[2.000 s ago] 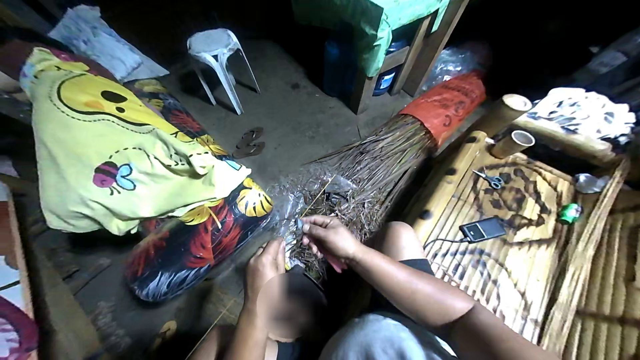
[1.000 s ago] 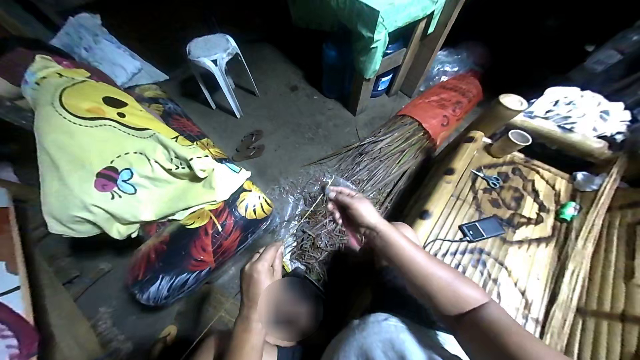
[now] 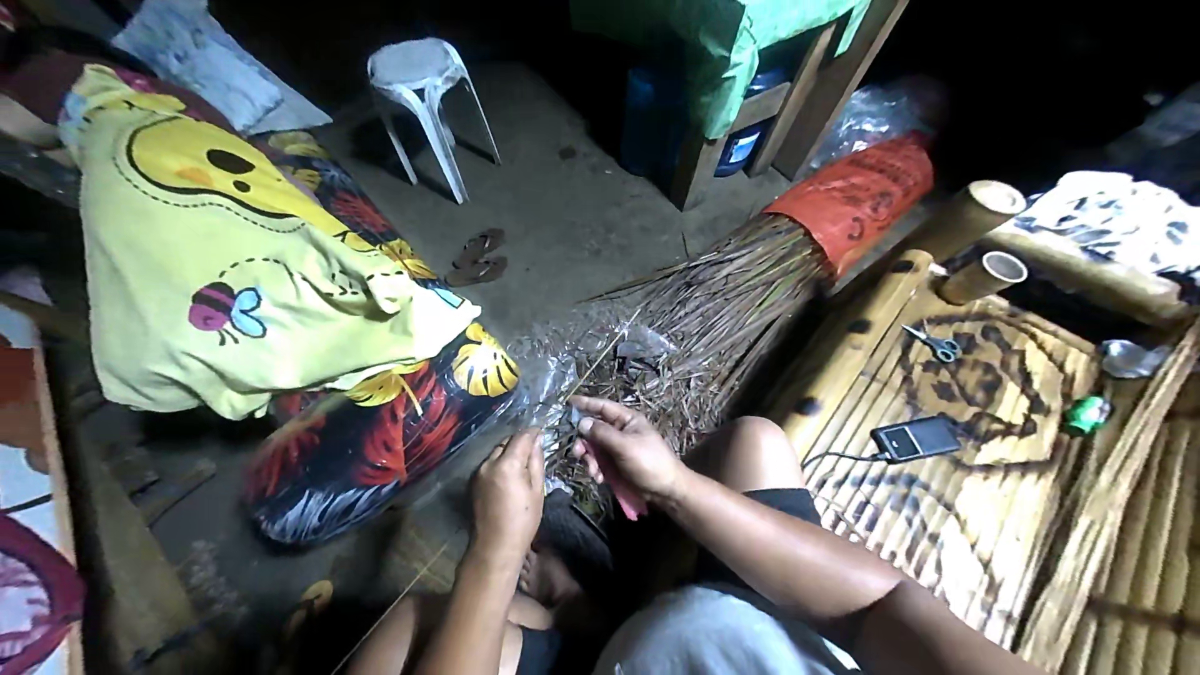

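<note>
My left hand has its fingers closed around a thin pale strip, which seems to run down past my left forearm. Close by on the right, my right hand pinches a small greyish object that I cannot identify, and something pink shows under its palm. A thin light stalk rises above the fingers of my right hand. Beyond both hands lies a heap of dry plant scraps with clear plastic. A bundle of long dry stalks is wrapped in a red sack.
Right, a bamboo bench holds scissors, a black device with a cable and a green crumpled item. Left, a yellow cloth covers part of a patterned cushion. Farther off are a white plastic stool and slippers.
My right hand was higher and farther from my left hand one second ago; it has come back down beside it. My left hand has stayed in nearly the same place.
</note>
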